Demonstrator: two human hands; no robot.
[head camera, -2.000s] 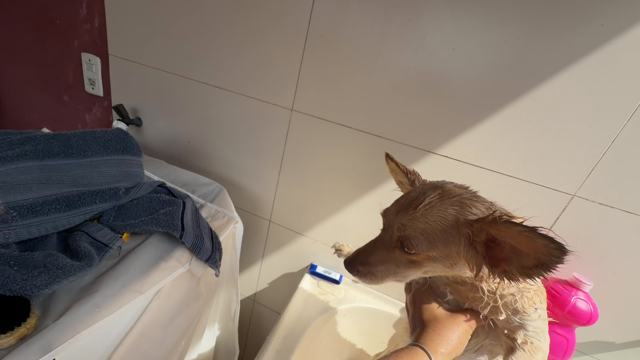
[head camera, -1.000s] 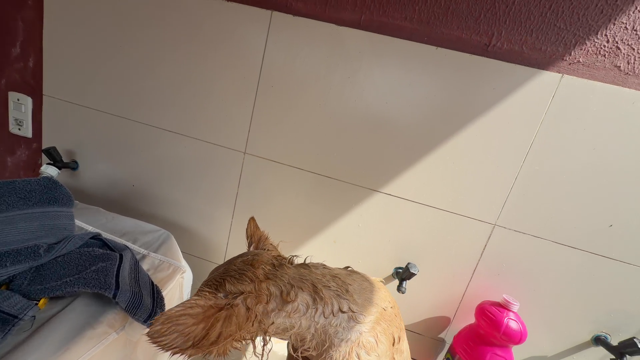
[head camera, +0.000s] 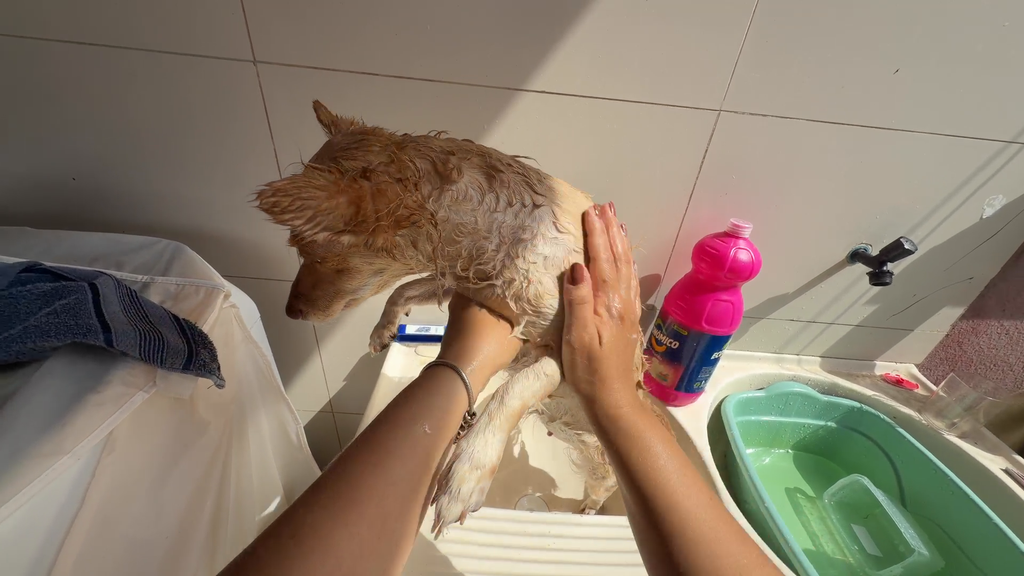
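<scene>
A wet, light brown dog (head camera: 488, 200) is propped upright in a cream laundry sink (head camera: 528, 544), its head turned to the left. My left hand (head camera: 480, 332), with a bracelet at the wrist, supports its chest under the foreleg; the fingers are partly hidden by fur. My right hand (head camera: 604, 312) lies flat against the dog's side with wet fingers held together. Just right of that hand stands a pink plastic bottle (head camera: 704, 308) with a blue label. One front paw hangs over my left forearm's side.
A green plastic basin (head camera: 800, 448) holding water and a clear container (head camera: 872, 524) sits at the right. A black tap (head camera: 880, 260) juts from the tiled wall. At the left, a dark blue towel (head camera: 104, 320) lies on a pale cover (head camera: 160, 448). A blue-and-white item (head camera: 420, 333) rests on the sink's rim.
Both my hands are now visible on the dog; one second ago neither showed. The view has shifted down and right, bringing in the green basin.
</scene>
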